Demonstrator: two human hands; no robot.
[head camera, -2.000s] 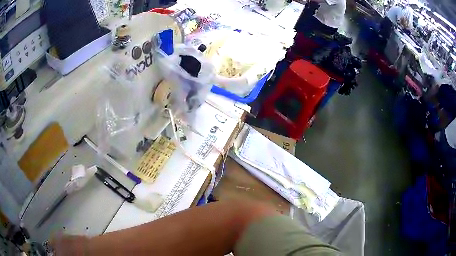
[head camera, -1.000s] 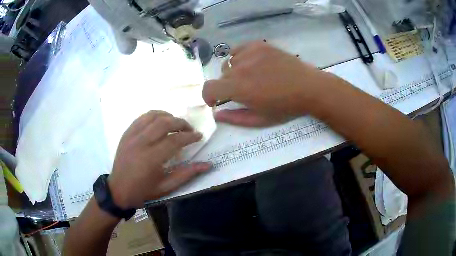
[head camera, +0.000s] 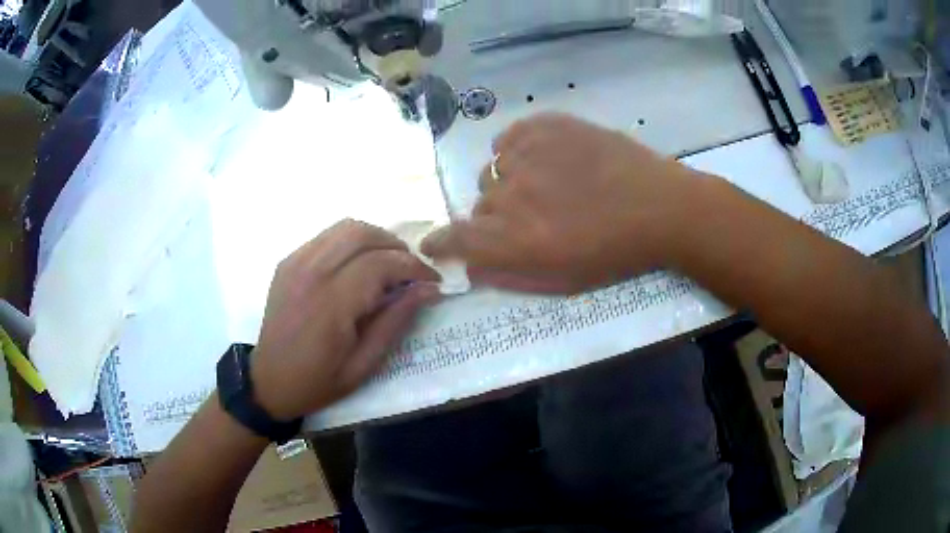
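A cream fabric piece [head camera: 323, 167] lies under and left of the sewing machine head [head camera: 401, 52], washed out by bright light. My left hand [head camera: 339, 312], with a dark watch on the wrist, grips the piece's lower edge between thumb and fingers. My right hand [head camera: 563, 208], with a ring, is slightly blurred and has its fingertips on the same edge, close to my left fingertips. A small folded corner of the piece shows between them. The needle area is above my hands; the needle itself is not clear.
More cream pieces [head camera: 115, 250] lie at the left. Black snips [head camera: 766, 89], a white pen with a purple end [head camera: 792, 62] and a tan printed card [head camera: 863, 110] lie at the right. Printed ruler tape [head camera: 625, 302] runs along the front edge. A carton [head camera: 281, 495] is below.
The view has swung from the machine's right side to the needle area. Since one second ago, my hands have come together at the fabric's lower edge, and my left fingers have closed on it.
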